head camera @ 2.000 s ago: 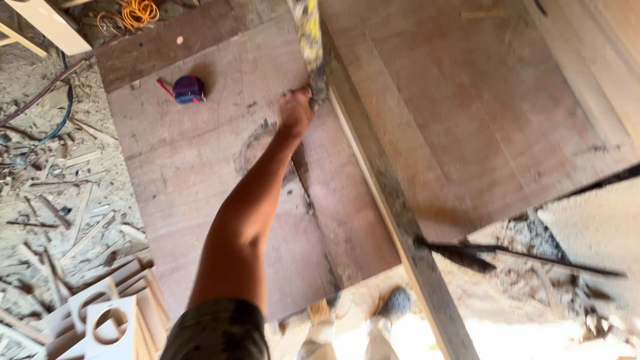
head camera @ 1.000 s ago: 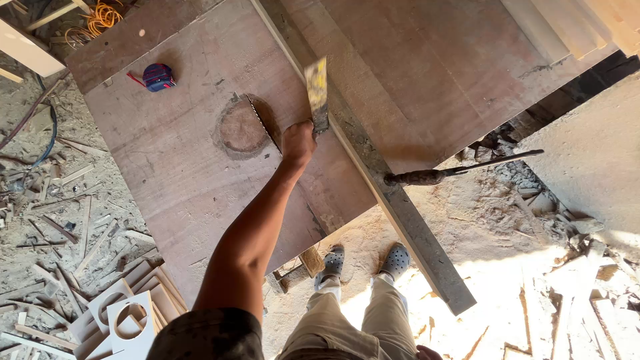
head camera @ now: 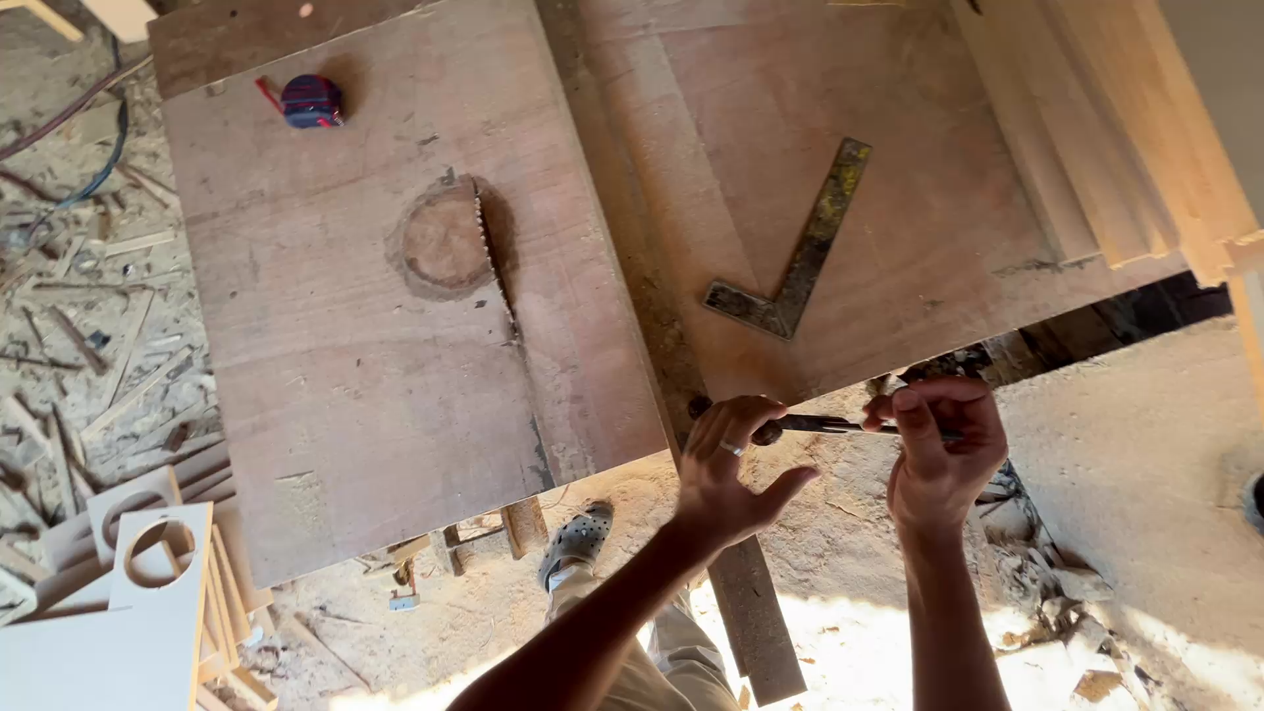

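Observation:
My left hand (head camera: 726, 474), wearing a ring, bends its fingers over the edge of a long wooden board (head camera: 755, 622) beside the dark end of a metal clamp-like tool (head camera: 815, 424); its thumb stands apart, and its grip is partly hidden. My right hand (head camera: 938, 444) pinches the thin rod of that tool. A dark metal square (head camera: 815, 252) with yellow marks lies on the plywood tabletop (head camera: 395, 395), above my hands. Left of the board, a toothed circular saw blade (head camera: 488, 247) rises through the tabletop.
A tape measure (head camera: 312, 101) lies at the tabletop's upper left. Planks (head camera: 1106, 128) lie at the upper right. Panels with round holes (head camera: 163, 553) stack at lower left. Wood scraps (head camera: 79, 336) and cables (head camera: 99, 178) litter the floor. A clog-clad foot (head camera: 578, 538) stands below the tabletop.
The square, in my left hand one second ago, now lies on the tabletop. My left hand has moved down to the board near the tool, and my right hand has come into view on the rod.

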